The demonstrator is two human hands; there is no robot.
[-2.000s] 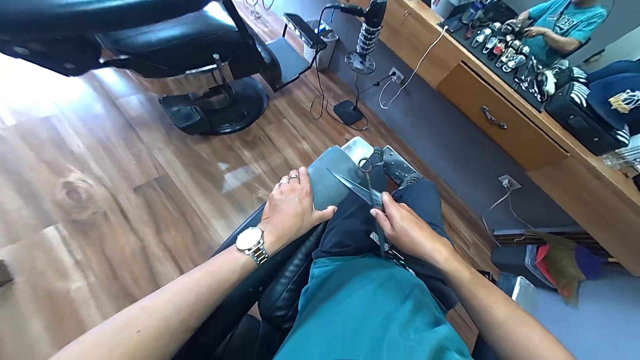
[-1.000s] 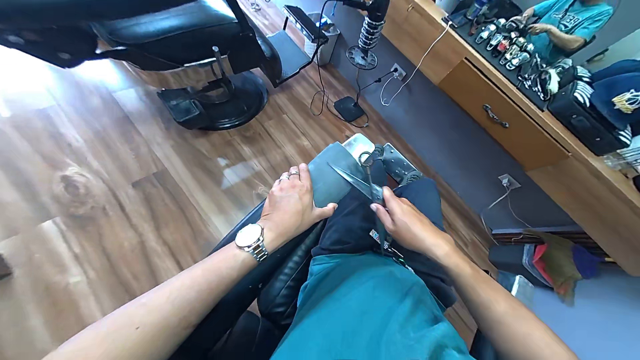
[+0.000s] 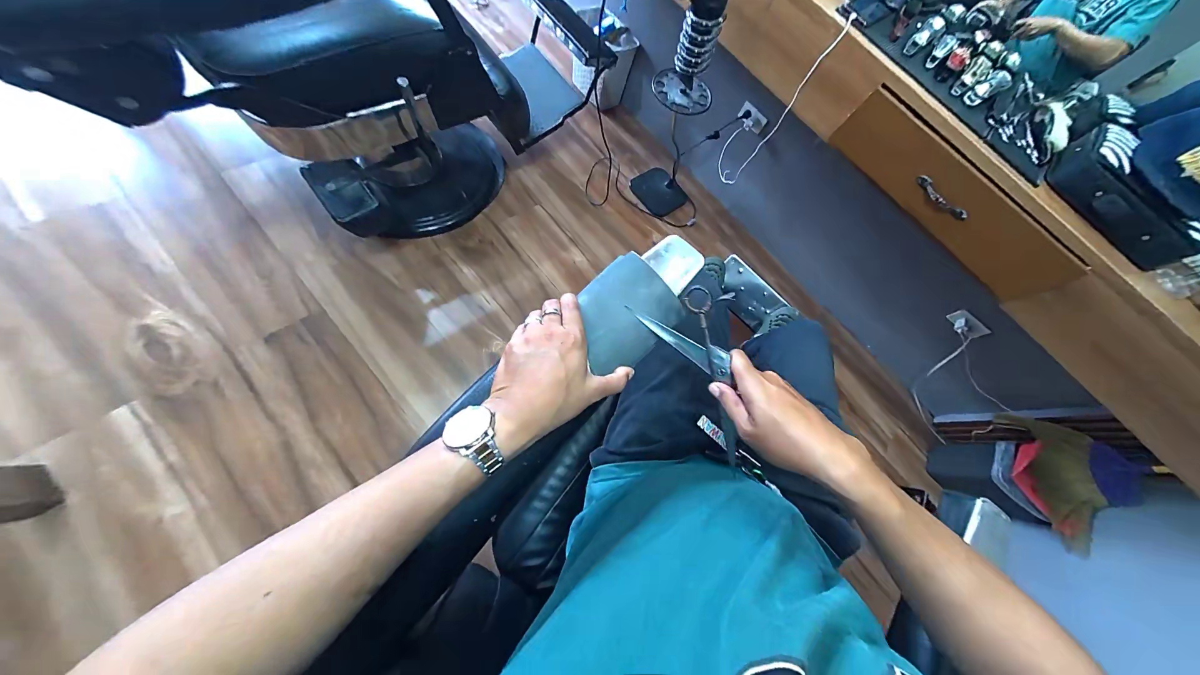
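My left hand [image 3: 553, 367], with a ring and a wristwatch [image 3: 469, 427], rests on the grey padded rest [image 3: 621, 309] of a black chair, its thumb spread from the fingers. My right hand [image 3: 773, 403] grips a pair of metal scissors [image 3: 689, 345] near the middle, over my dark trousers. One pointed blade reaches up and left over the pad's right side. A finger ring of the scissors stands above the grip. The part within my palm is hidden.
A black barber chair [image 3: 375, 187] stands at upper left on the wood floor. A wooden counter with a drawer [image 3: 956, 178] runs along the right, with hair clippers [image 3: 966, 66] and a black case [image 3: 1116, 187] on top. Cables lie by a black floor plate [image 3: 659, 192].
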